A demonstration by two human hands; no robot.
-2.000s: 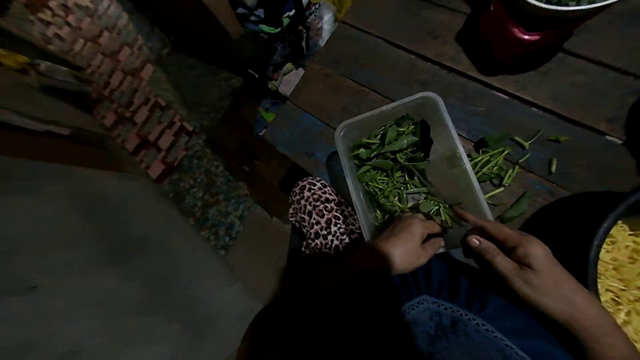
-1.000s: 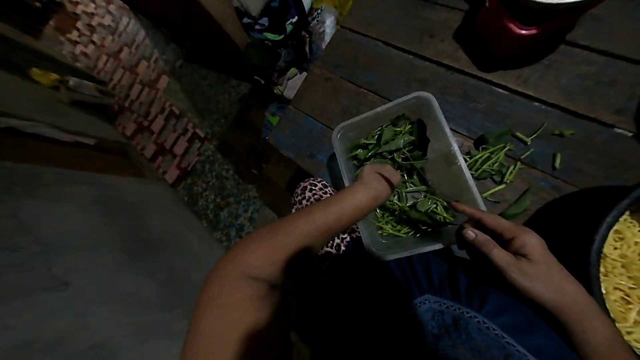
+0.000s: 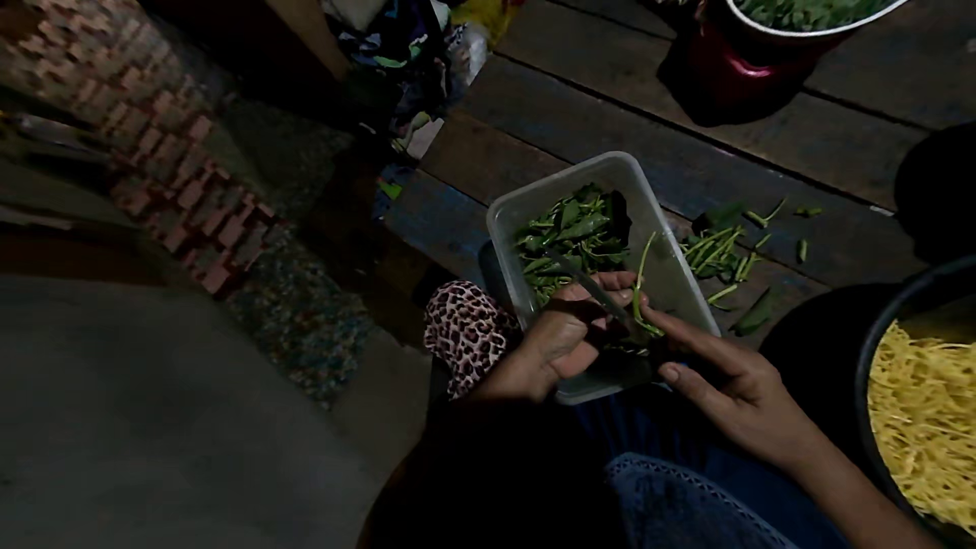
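A clear plastic container (image 3: 686, 293) holds cut green stems and leaves (image 3: 576, 232) on its left side. Over its near part, my left hand (image 3: 560, 339) is palm up, its fingertips at a thin green stem (image 3: 640, 282). My right hand (image 3: 732, 381) is at the container's near right corner, index finger touching the same stem. A knife blade (image 3: 595, 293) runs from between the hands up and left over the greens; its handle is mostly hidden in shadow at my right hand. More cut stems (image 3: 717, 252) lie on the wooden planks to the right of the container.
A dark pot (image 3: 877, 358) of yellow noodle-like strands (image 3: 926, 419) stands at the right. A red vessel (image 3: 751, 72) and a white-rimmed bowl of greens (image 3: 812, 32) are at the upper right. Leopard-print cloth (image 3: 469, 332) touches the container's left side. Bags and cloth lie at the top.
My left hand was near the knife, reached into the greens one second ago, and is now back beside my right hand with a stem. My right hand has stayed near the container's corner.
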